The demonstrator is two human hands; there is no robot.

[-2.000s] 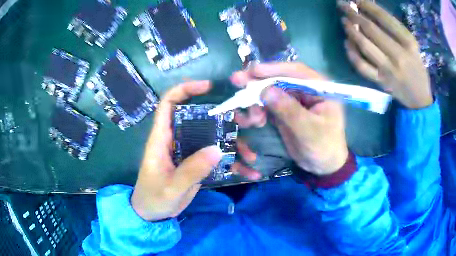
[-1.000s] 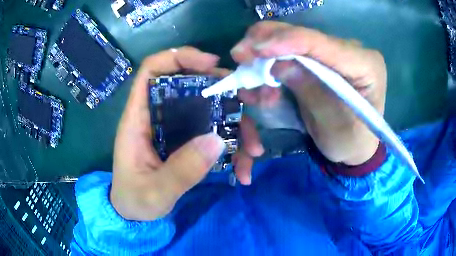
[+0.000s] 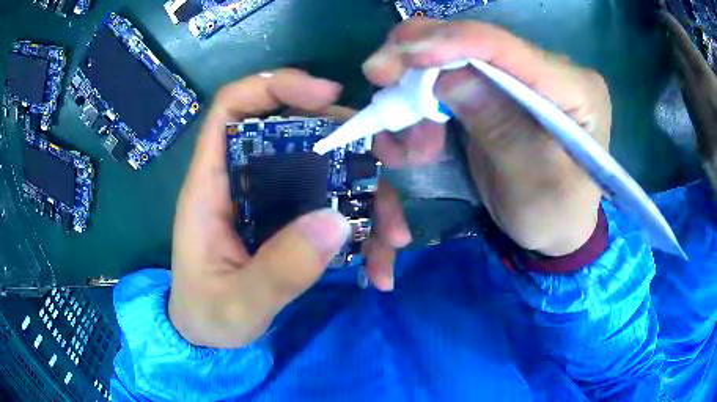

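My left hand (image 3: 244,228) holds a blue circuit board (image 3: 275,135) by its edges, thumb over the lower right part of its face. A black ridged heatsink (image 3: 287,188) covers much of the board. My right hand (image 3: 519,133) grips a white glue tube (image 3: 578,145), whose flat tail points down to the right. Its tapered nozzle (image 3: 362,126) has its tip at the heatsink's upper right corner; whether it touches is not clear. A blue patch shows where nozzle and tube meet. Connectors on the board's right edge are partly hidden by my fingers.
Several boards lie on the dark green mat at left, such as a large one (image 3: 134,82) and a smaller one (image 3: 55,177). Two more are cut off at the top (image 3: 224,16). A perforated dark crate (image 3: 63,338) is below left. A neighbouring person's hand (image 3: 696,74) is at the right edge.
Since two seconds ago the view has moved closer to the held board. In the last second the nozzle tip has stayed by the heatsink corner, and the neighbour's hand has come back into view.
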